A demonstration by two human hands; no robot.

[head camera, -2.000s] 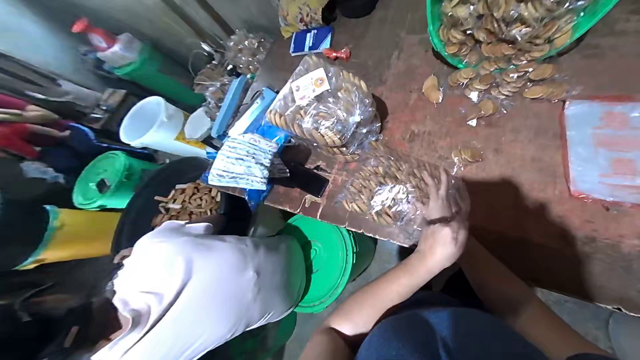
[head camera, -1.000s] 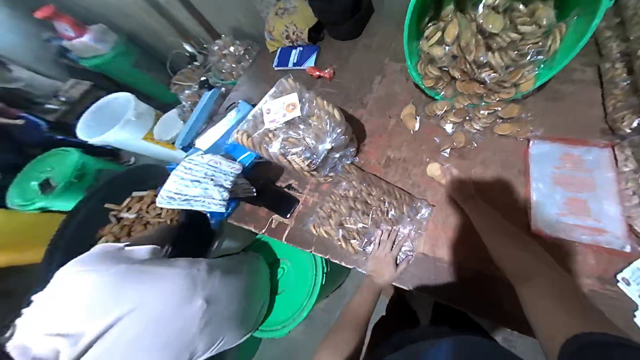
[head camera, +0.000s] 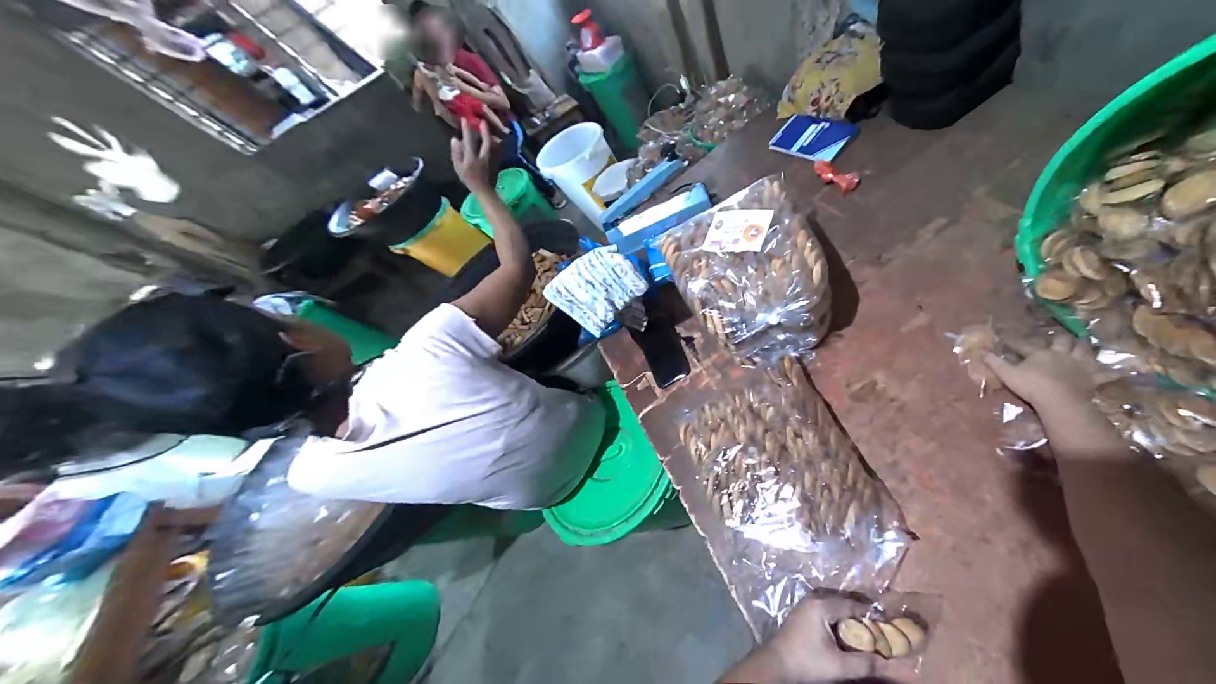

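Note:
My left hand, at the table's near edge, holds a small clear packet of round biscuits. Just beyond it lies a large clear plastic bag filled with rows of biscuits, its loose end towards my hand. My right hand reaches over the table beside the green basin, its fingertips at another small biscuit packet; how firmly they grip it is unclear. Small packets of biscuits fill the basin and spill below it. A full, closed bag with a label stands past the open one.
A co-worker in a pale shirt sits left of the table near a lidded green bucket. A dark phone, a blue sealing device, a blue booklet and a red wrapped item are on the table. Another person is farther back.
The view has swung left. My left hand, flat on the large bag a second ago, now holds a small packet at its near end. My right hand has moved close to the basin. The co-worker's arm is now raised.

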